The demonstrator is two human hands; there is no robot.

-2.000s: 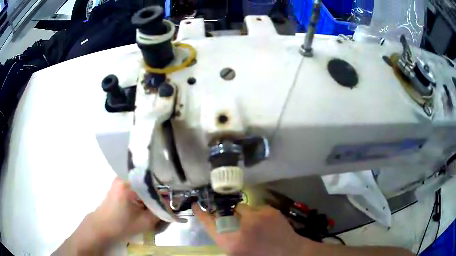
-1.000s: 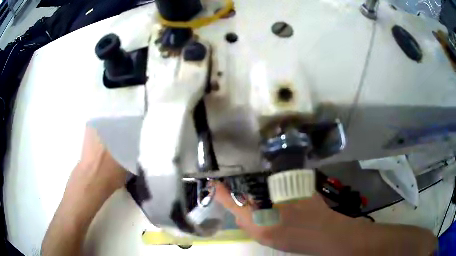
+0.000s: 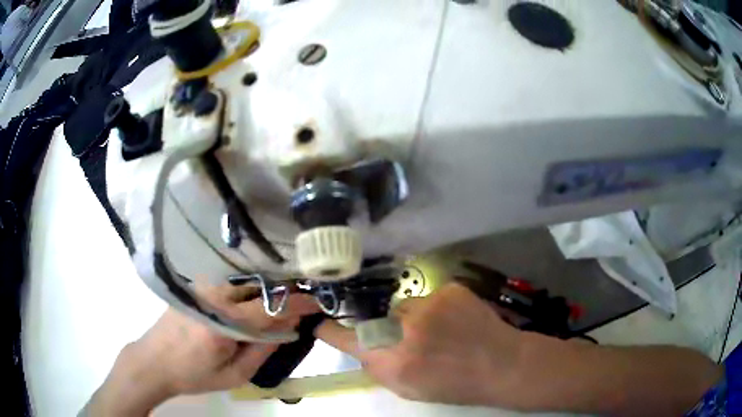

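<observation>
The white sewing machine head fills the upper view. A narrow black fabric piece lies at a slant below the needle area. My left hand is around its left side, fingers bent over it, partly behind the curved white lever guard. My right hand comes from the right, a fingertip at the strip's upper end; its other fingers are partly hidden by the pale block. The ribbed cream tension dial and wire guides sit above. The needle and any zipper are hidden.
Yellow tape runs along the front of the bed. Red and black handled tools lie right of the needle area, near a white cloth. A black work pile is at the left, with dark fabric behind the machine head.
The camera view has shifted. The black strip now shows between my hands below the needle area. My left hand has come from behind the machine head to the strip; dark fabric now shows behind the head.
</observation>
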